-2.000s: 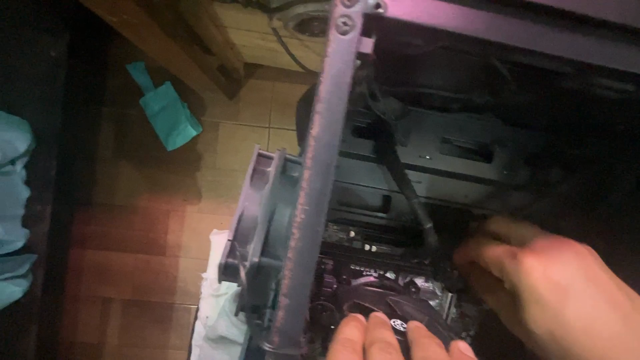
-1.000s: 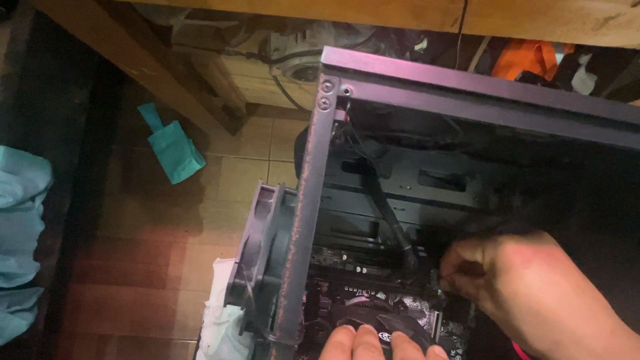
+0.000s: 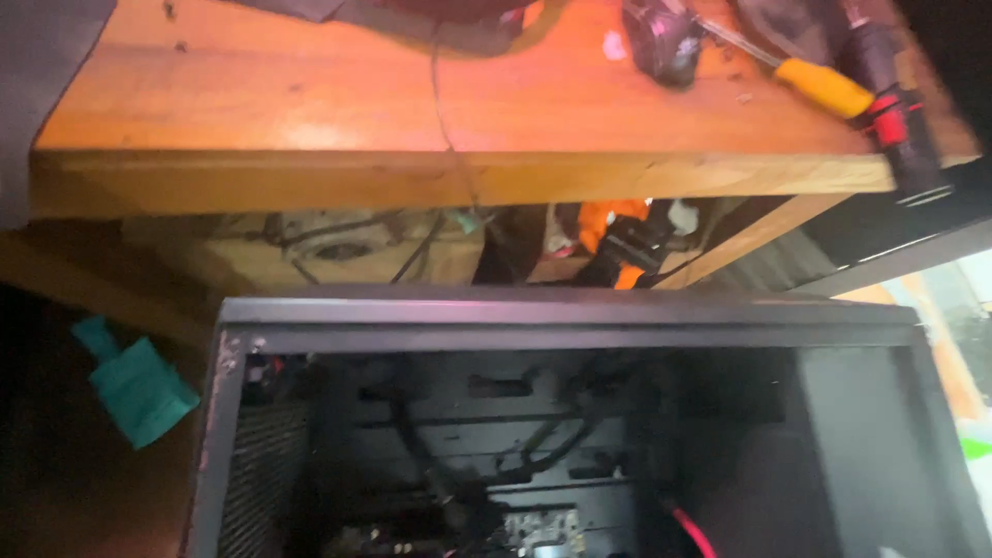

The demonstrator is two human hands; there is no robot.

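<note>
Neither my left hand nor my right hand shows in the head view now. An open black computer case [image 3: 573, 311] fills the lower half, its metal frame around a dark interior. Part of a circuit board [image 3: 542, 527] shows inside at the bottom edge. Dark cables [image 3: 550, 453] run across the back panel, and a red cable [image 3: 692, 531] lies to the right of the board. What sits lower in the case is out of the picture.
Beyond the case stands a wooden table [image 3: 465, 177] bearing a screwdriver with a yellow handle [image 3: 825, 87] and a black-and-red tool [image 3: 890, 116]. Orange and black items [image 3: 620, 232] lie beneath it. Teal cloth-like material [image 3: 143, 391] is at the left.
Both hands, earlier inside the case by the circuit board, are out of view. The view has swung up and to the right, bringing in the tabletop.
</note>
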